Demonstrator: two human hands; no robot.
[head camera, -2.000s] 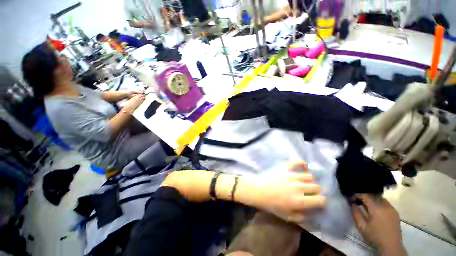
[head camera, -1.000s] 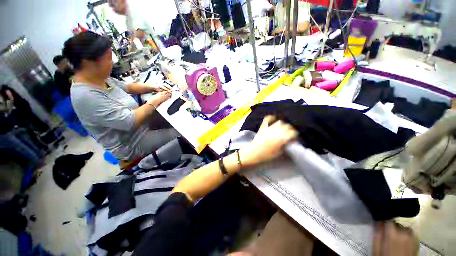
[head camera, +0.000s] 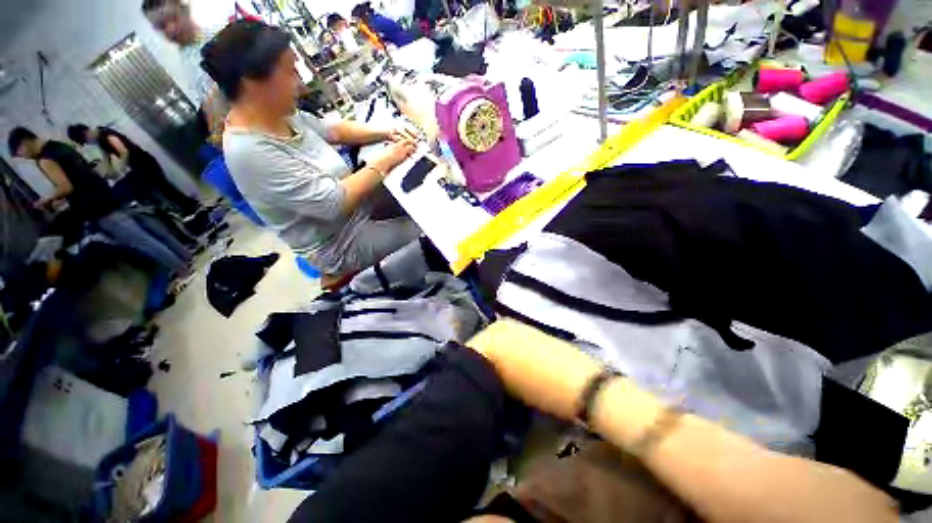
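Note:
A light grey garment panel (head camera: 736, 378) with black strips lies across the table in front of me. A plain black panel (head camera: 756, 245) lies spread behind and partly over it. A black piece (head camera: 861, 429) is at the grey panel's right end. My left arm, with a black sleeve and two bracelets, reaches across the near edge towards the lower right. My left hand (head camera: 792, 490) is blurred and cut off by the bottom edge; its fingers and any hold on cloth cannot be made out. My right hand is out of the picture.
A blue bin (head camera: 281, 470) of grey and black pieces stands below the table, left. Yellow tape (head camera: 572, 184) runs along the table's left edge. A green tray (head camera: 705, 117) holds pink thread cones (head camera: 782, 128). A seated person (head camera: 286, 174) works at a purple-and-white machine (head camera: 478, 133).
The view has swung left, and the machine head has left the picture. My left hand has moved from the cloth's left part to the lower right. The grey panel now lies more spread out. My right hand has left view.

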